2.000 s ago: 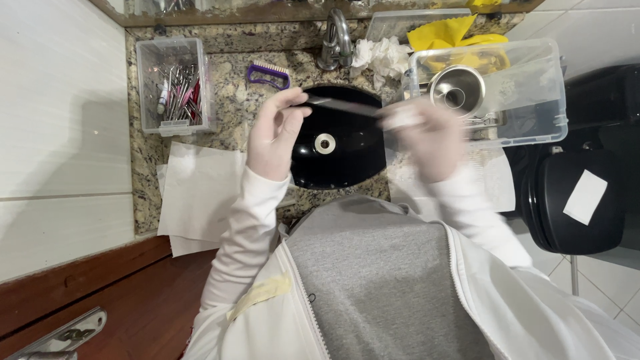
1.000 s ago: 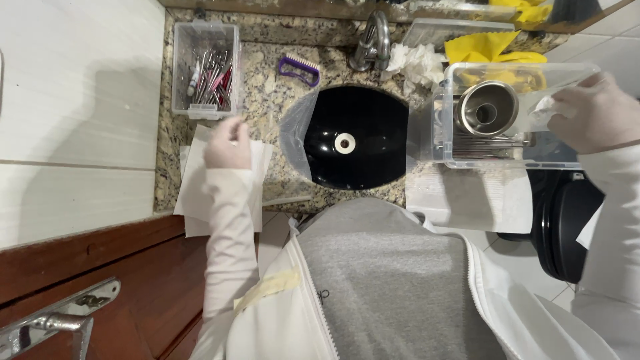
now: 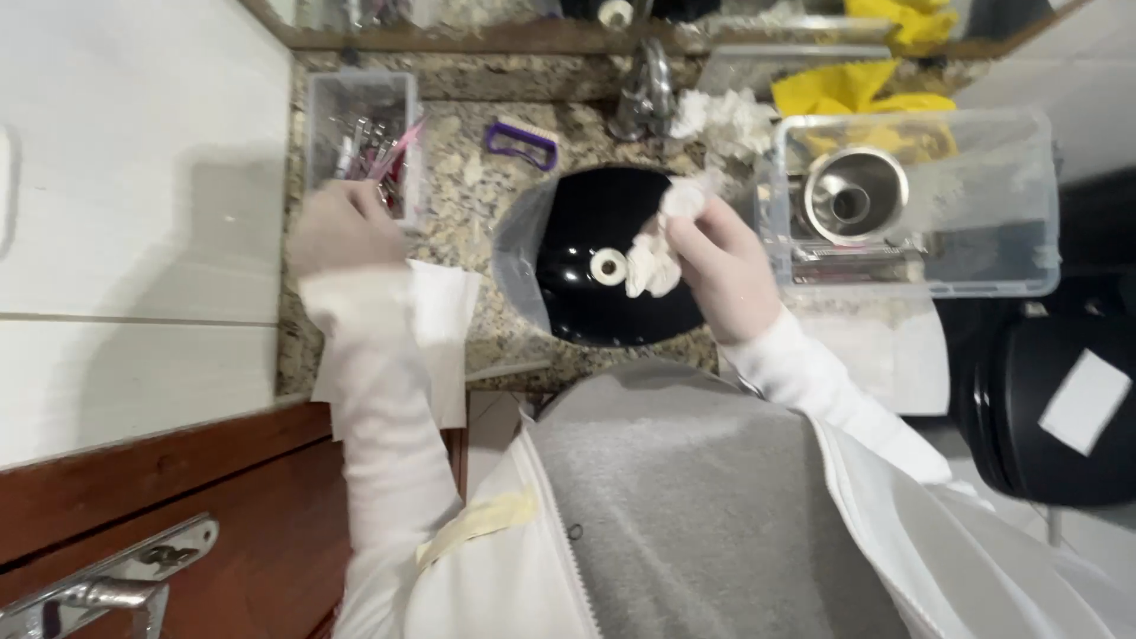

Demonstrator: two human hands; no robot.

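My left hand (image 3: 346, 229) is at the near edge of a clear plastic box (image 3: 415, 133) of small metal and pink instruments (image 3: 366, 151). A pink tool slants up just beyond its fingers; whether they grip it cannot be told. My right hand (image 3: 728, 271) pinches a crumpled white paper tissue (image 3: 657, 257) over the black sink basin (image 3: 577, 311). To its right, a larger clear plastic bin (image 3: 985, 288) holds a steel cup (image 3: 856, 193) and several thin metal instruments (image 3: 852, 262). Both hands look covered by thin pale gloves.
A purple-handled brush (image 3: 522, 145) lies on the granite counter (image 3: 461, 191) left of the chrome faucet (image 3: 646, 93). Crumpled tissues (image 3: 728, 122) and a yellow cloth (image 3: 834, 86) lie behind the bin. White paper sheets (image 3: 439, 346) lie near the counter's front left.
My right hand has come left from the far side of the large bin to above the sink, with white tissue in its fingers. My left hand has moved from the paper sheets to the instrument box.
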